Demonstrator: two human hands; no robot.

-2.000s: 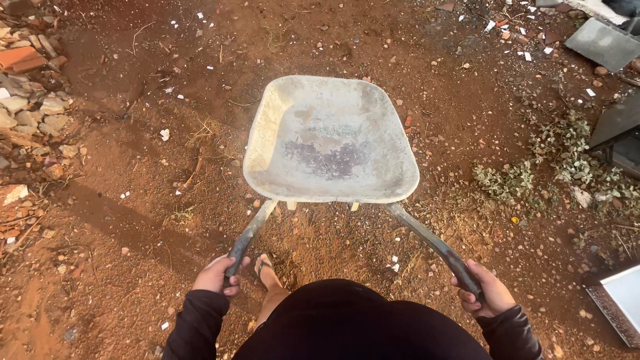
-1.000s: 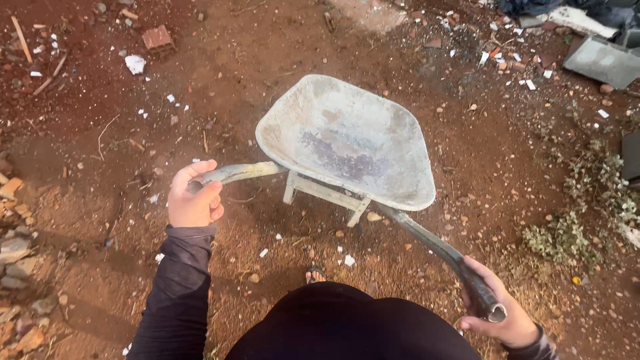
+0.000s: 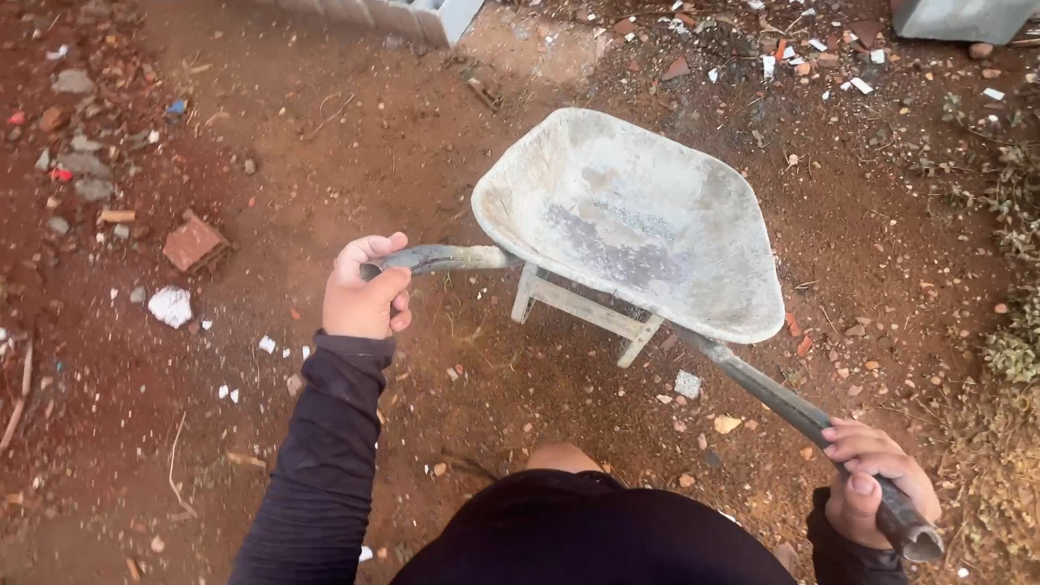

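A wheelbarrow's pale, stained tray (image 3: 634, 227) lies ahead of me, turned at an angle, with only dried residue inside. My left hand (image 3: 370, 288) grips the end of the left tubular metal handle (image 3: 463, 257), its thumb and fingers around it. Around the right handle (image 3: 764, 382), just short of its hollow end, my right hand (image 3: 881, 479) is closed. Below the tray's near edge shows the metal leg frame (image 3: 589, 313). The wheel is hidden under the tray.
Red-brown soil bears scattered stones and white fragments. A broken brick (image 3: 195, 242) and a white lump (image 3: 171, 306) lie at left. Hollow blocks (image 3: 406, 16) stand at the top, a grey block (image 3: 959, 18) at the top right, and low plants (image 3: 1016, 325) grow along the right edge.
The wheelbarrow has gone from facing straight ahead to an angled position, with both hands still on its handles. The view has shifted over the ground, and hollow blocks now show at the top.
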